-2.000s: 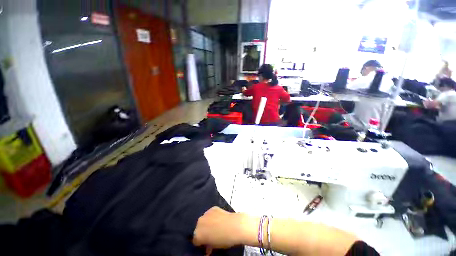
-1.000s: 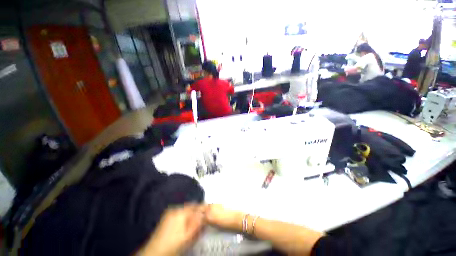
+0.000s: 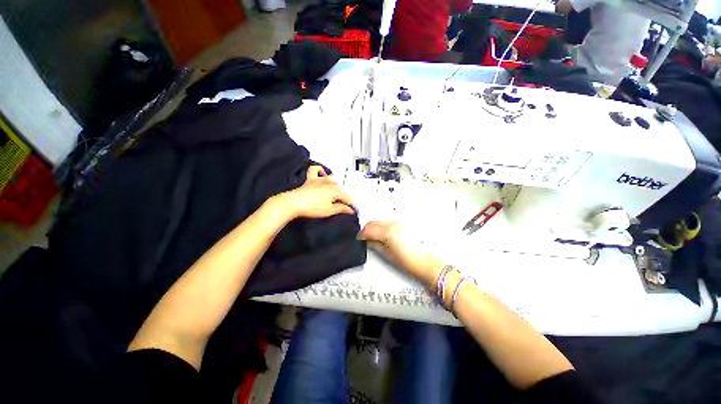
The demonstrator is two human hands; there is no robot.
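Note:
A large black garment (image 3: 198,166) is heaped left of the needle area and over the table's left end. My left hand (image 3: 320,197) lies on its right part, fingers bent at the cloth near the needle. My right hand (image 3: 387,237) is at the garment's right edge, with fingertips at the cloth; its grip is partly hidden. The white sewing machine (image 3: 537,134) marked "brother" stands behind my hands. Its presser foot (image 3: 381,172) is behind and right of my left hand, and no cloth shows under it.
Red-handled snips (image 3: 484,217) lie under the machine arm. Yellow-handled scissors (image 3: 680,230) are at the right. A ruler tape (image 3: 371,294) runs along the front edge. Red crates (image 3: 336,43) and two people (image 3: 419,30) are behind. Black cloth lies at the lower right.
The view has tilted down and closer to the machine. My hands, together a second ago, are now apart at the garment's right edge, and the cloth there lies flatter on the table.

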